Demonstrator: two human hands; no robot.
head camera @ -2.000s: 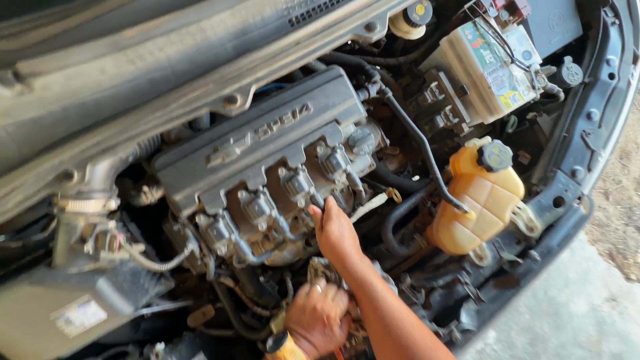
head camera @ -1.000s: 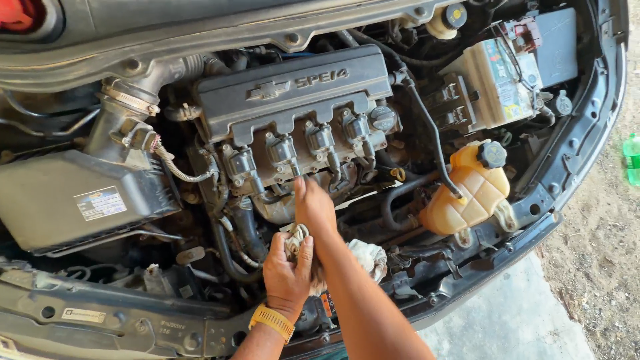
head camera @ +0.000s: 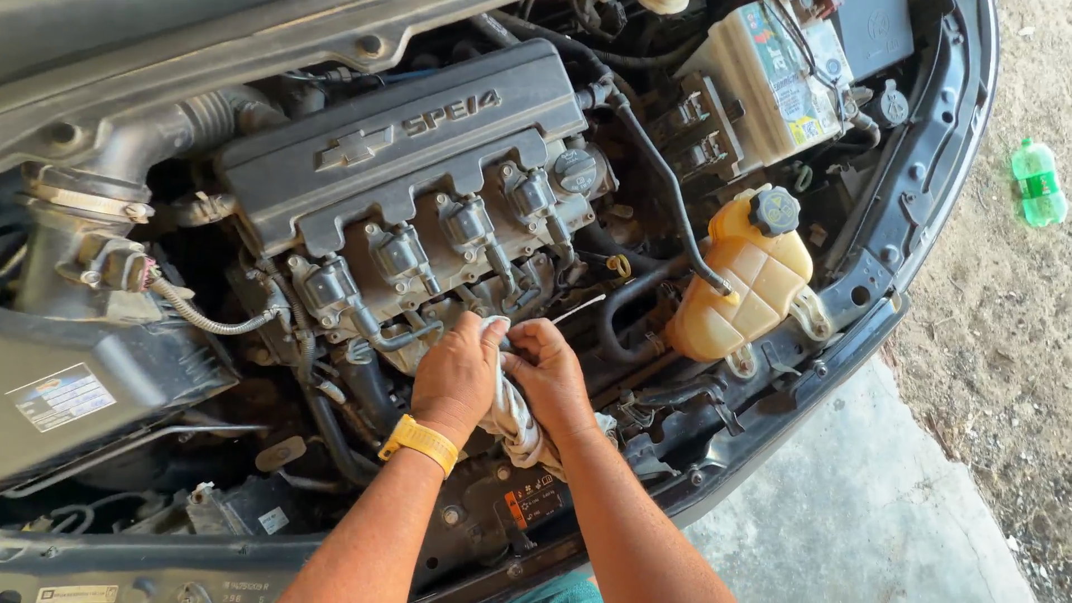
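Note:
My left hand (head camera: 459, 368), with a yellow watch band at the wrist, grips a stained whitish cloth (head camera: 512, 419) in front of the engine. Close beside it, my right hand (head camera: 548, 377) pinches a small dark part against the cloth's upper end; the fingers and cloth hide most of that part. Just above the hands is a row of black ignition coils (head camera: 465, 224) with rubber-booted leads (head camera: 502, 272), along the lower edge of the black plastic engine cover (head camera: 402, 138). Folds of the cloth hang down between my forearms.
At right stand the amber coolant reservoir (head camera: 741, 280) with its black cap and the car battery (head camera: 783, 84). A yellow dipstick ring (head camera: 618, 265) is near the hoses. The air filter box (head camera: 109, 385) lies left. A green bottle (head camera: 1038, 182) rests on the ground beyond the front edge.
My right hand has come away from the coil leads, down to my left hand. Both hands are now together at the cloth, higher than my left hand was a second ago.

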